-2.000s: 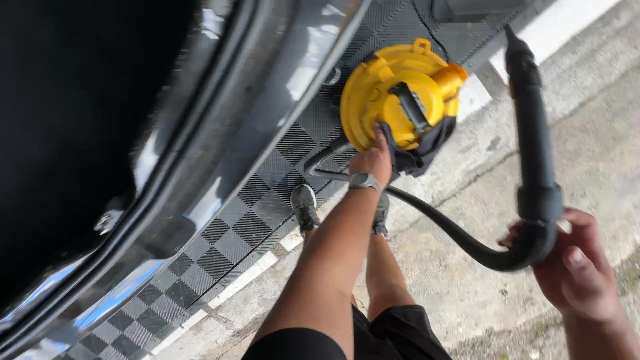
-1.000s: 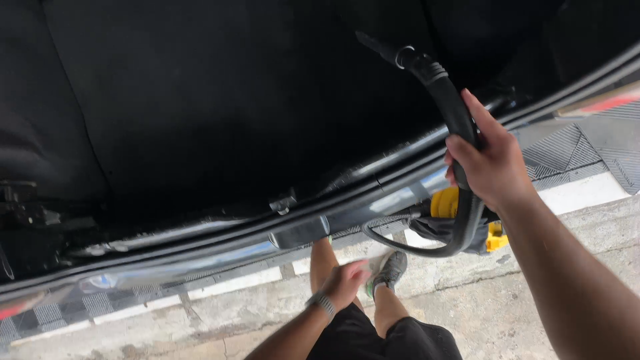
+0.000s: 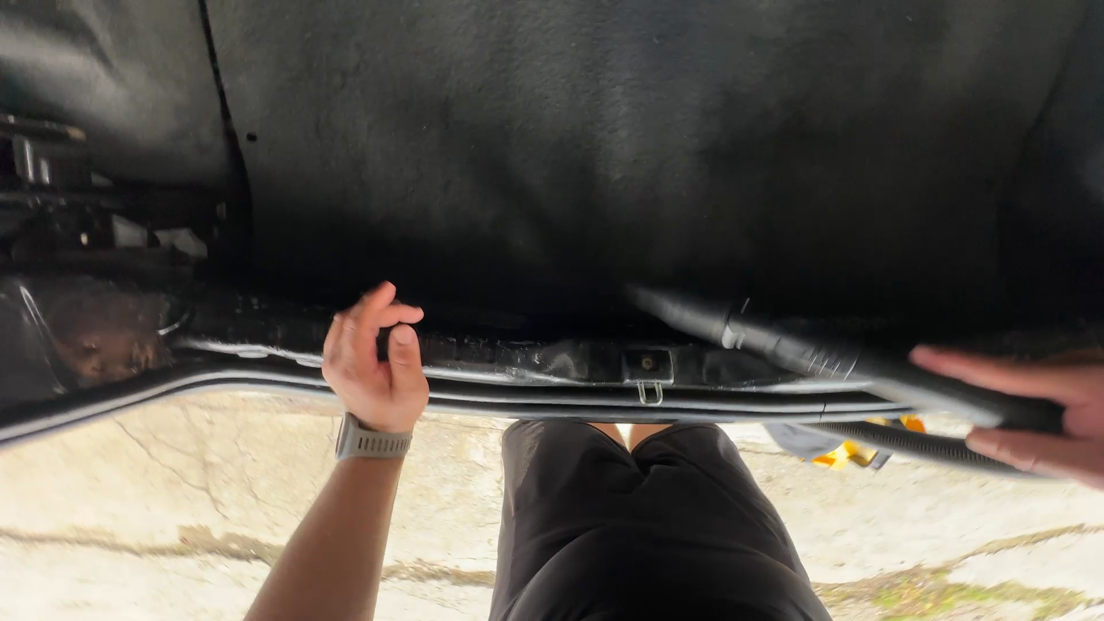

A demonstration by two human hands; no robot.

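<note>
On the right, my right hand [image 3: 1035,410] grips the black wand of a vacuum cleaner hose [image 3: 957,392]; the hand is blurred. A tapered crevice nozzle [image 3: 686,315] at the wand's front points left over the dark lining of a car trunk [image 3: 561,172]. My left hand [image 3: 375,358], with a watch on its wrist, is over the trunk's rear sill at the left, fingers loosely curled and apart, holding nothing. Part of the yellow vacuum cleaner [image 3: 849,453] shows beyond the sill, partly hidden by the hose and the sill.
A metal latch striker [image 3: 650,392] sits mid-sill, with a rubber seal [image 3: 517,398] along the edge. At the left is an uncovered recess [image 3: 95,224] with metal parts. Cracked concrete ground [image 3: 198,483] lies below, around my legs in dark shorts.
My left hand, on the yellow vacuum two seconds ago, has let go and risen to the trunk sill. The nozzle, outside the car then, is now inside the trunk. The view has shifted strongly.
</note>
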